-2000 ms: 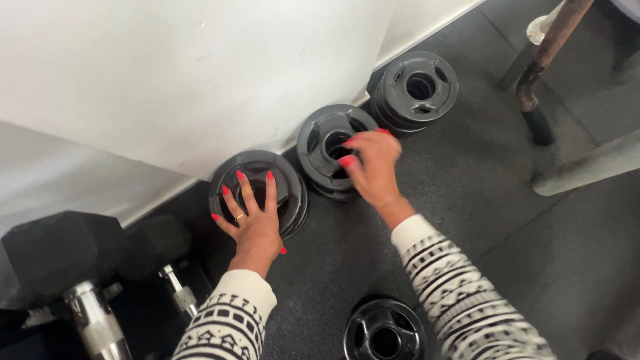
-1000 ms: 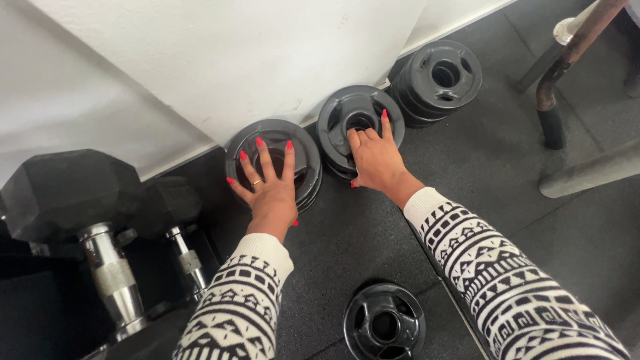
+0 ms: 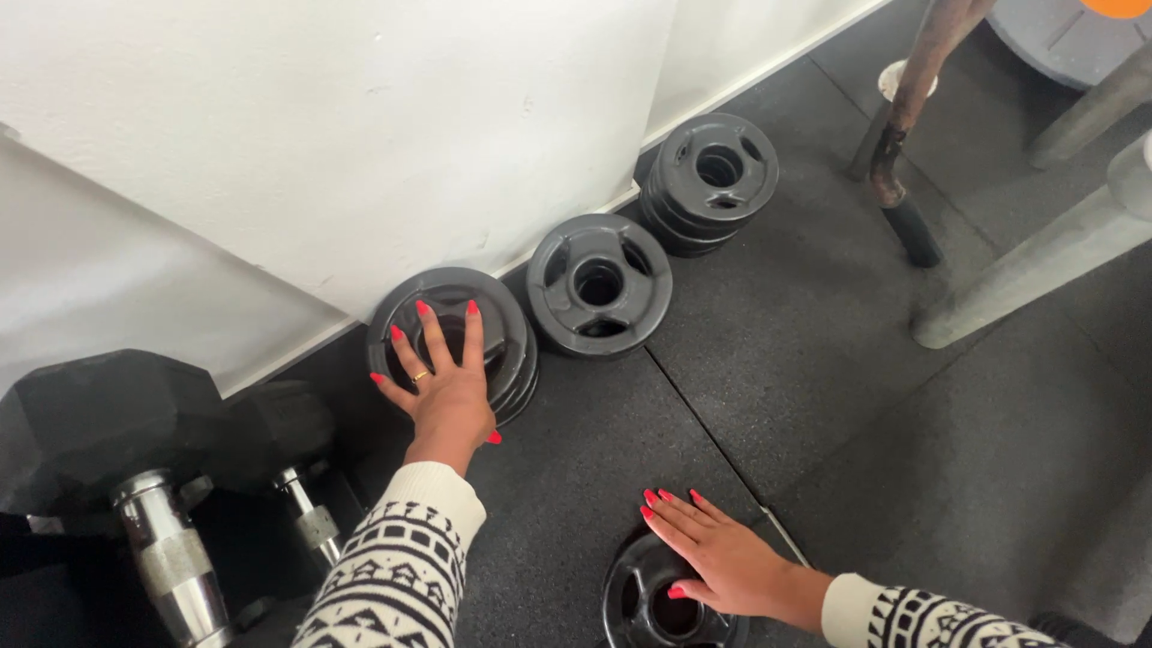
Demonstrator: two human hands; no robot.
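Note:
Three groups of black weight plates line the foot of the wall. My left hand point(image 3: 443, 378) lies with fingers spread on the top plate of the left stack point(image 3: 499, 315). To its right is the middle weight plate point(image 3: 576, 337), with three grip slots and a round centre hole, untouched. Farther right stands a taller stack of smaller weight plates point(image 3: 754, 171). My right hand point(image 3: 720, 549) rests flat over the upper right part of a glossy black weight plate point(image 3: 621, 598) at the bottom edge, its fingers close together and extended. Part of that plate is hidden.
Hex dumbbells with chrome handles, one large point(image 3: 108, 432) and one smaller point(image 3: 279, 427), lie at the left. The white wall point(image 3: 360, 135) runs behind the plates. Metal equipment legs point(image 3: 1017, 261) and a rusty bent bar point(image 3: 909, 117) stand at the right on black rubber flooring point(image 3: 792, 360).
My right hand has moved from the middle plates down to the glossy plate near the bottom edge. My left hand remains on the left stack.

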